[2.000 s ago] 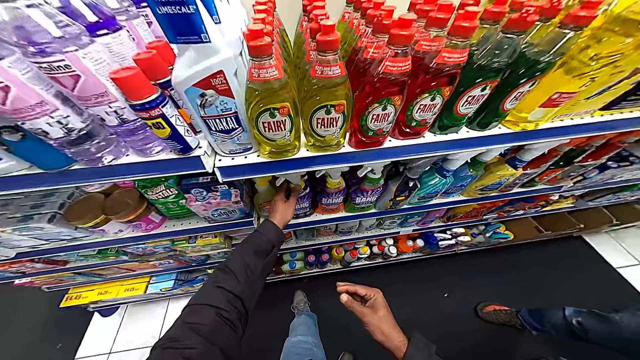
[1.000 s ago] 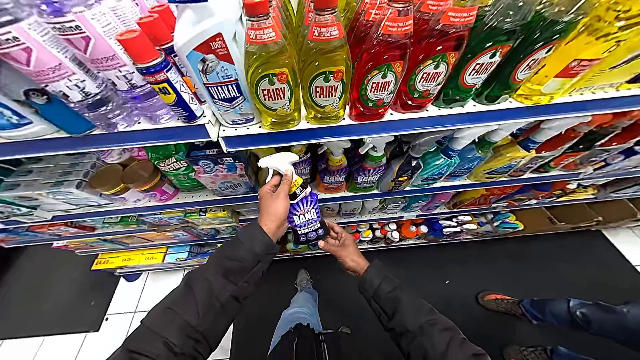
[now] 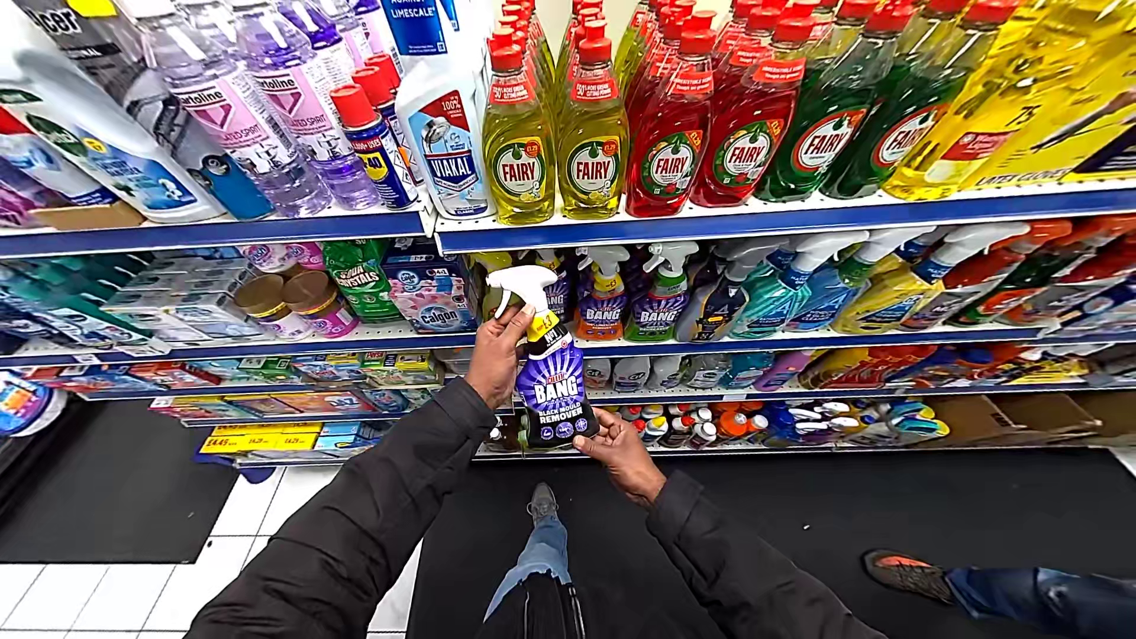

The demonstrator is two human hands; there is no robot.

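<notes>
A purple and black Cillit Bang mould remover spray bottle with a white trigger head is held upright before the shelves, its front label facing me. My left hand grips it at the neck, just below the trigger. Around the lower right corner of the bottle, the fingers and thumb of my right hand are closed. Behind it on the second shelf stand an orange-labelled spray bottle and a green-labelled one of the same brand. The palms of both hands are partly hidden.
Fairy dish soap bottles and a Viakal bottle line the top shelf, above its blue edge. A box of Calgon is left of the held bottle. Another person's shoe rests on the black floor mat at right.
Two seconds ago my left hand reached into the second shelf and my right hand was apart from it, holding nothing. Since then the spray bottle has come out, and both hands hold it.
</notes>
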